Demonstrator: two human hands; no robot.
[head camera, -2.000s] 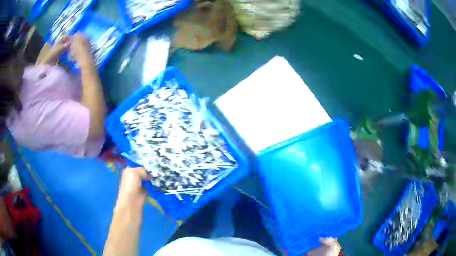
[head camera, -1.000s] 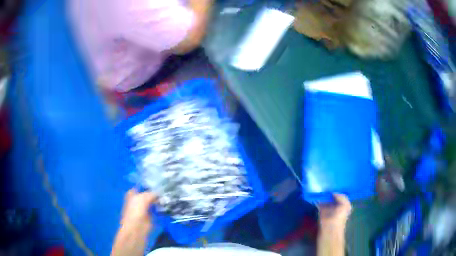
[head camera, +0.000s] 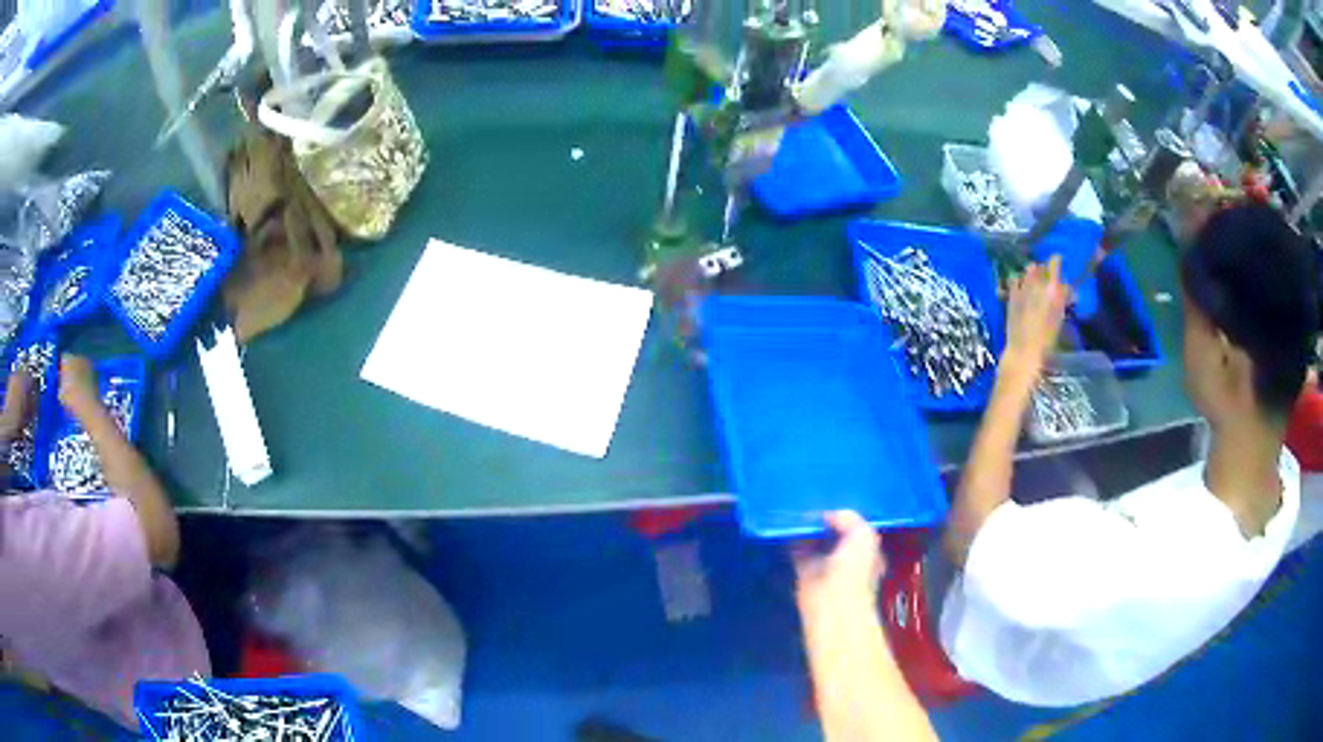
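An empty blue tray (head camera: 820, 413) lies at the bench's front edge, right of centre. My right hand (head camera: 842, 558) grips its near rim. A blue tray full of thin metal rod pieces (head camera: 247, 718) shows at the bottom left, cut off by the picture's edge and below bench level. My left hand is not in view, so what it holds cannot be seen. A white paper sheet (head camera: 508, 348) lies flat on the green bench, left of the empty tray.
A person in pink (head camera: 95, 594) works at trays on the left. A person in white (head camera: 1117, 580) works at the right, beside a filled blue tray (head camera: 929, 319). A metal press (head camera: 682, 276) stands behind the empty tray. A woven basket (head camera: 363, 160) and white strip (head camera: 232, 406) are on the bench.
The view has swung up and right. The empty tray has moved off the paper sheet to its right. The full tray has dropped to the bottom left edge, and my left hand has left the picture.
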